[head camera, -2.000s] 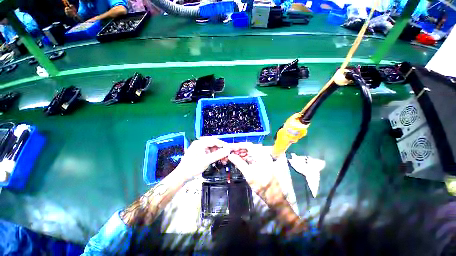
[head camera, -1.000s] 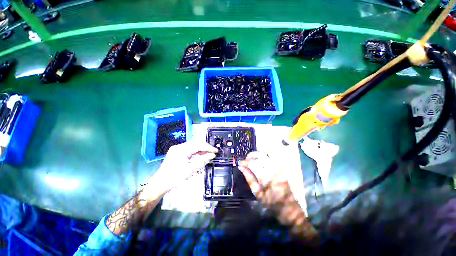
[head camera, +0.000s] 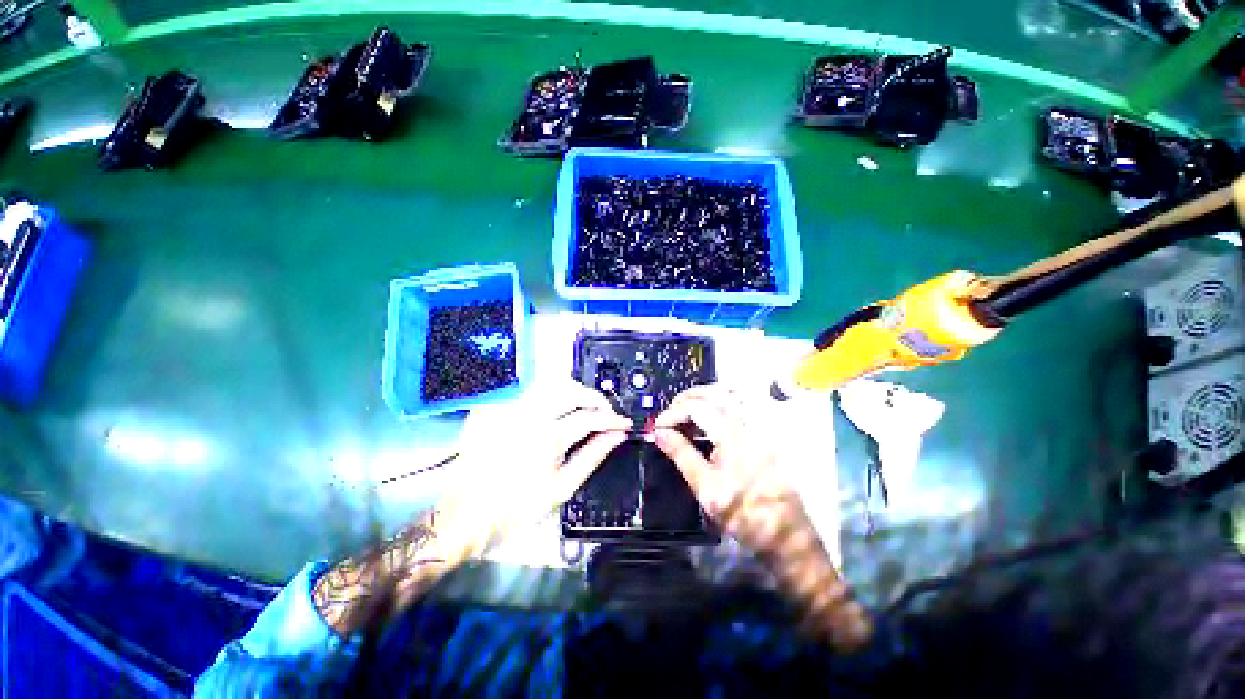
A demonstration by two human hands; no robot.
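The open black device housing [head camera: 642, 362] lies on a white mat [head camera: 808, 478], its filled half away from me and its emptier half [head camera: 601, 494] nearer. My left hand [head camera: 546, 444] reaches in from the left, thumb and finger close together at the housing's middle; whether it grips anything is hidden. My right hand [head camera: 744, 471] comes from the right and pinches at a small red part [head camera: 651, 425] there, close to the left fingertips. The yellow power screwdriver [head camera: 894, 332] hangs to the right of the housing, untouched.
A large blue bin of black parts [head camera: 676, 232] stands behind the mat, and a smaller blue screw bin [head camera: 468, 358] at its left. A crumpled white cloth [head camera: 894, 417] lies right. Open units [head camera: 587, 107] line the back. Metal fan boxes [head camera: 1201, 362] stand far right.
My view has tilted down, so the bins and units sit higher. My hands have moved from over the far half to the housing's middle, fingertips now closer together than one second ago.
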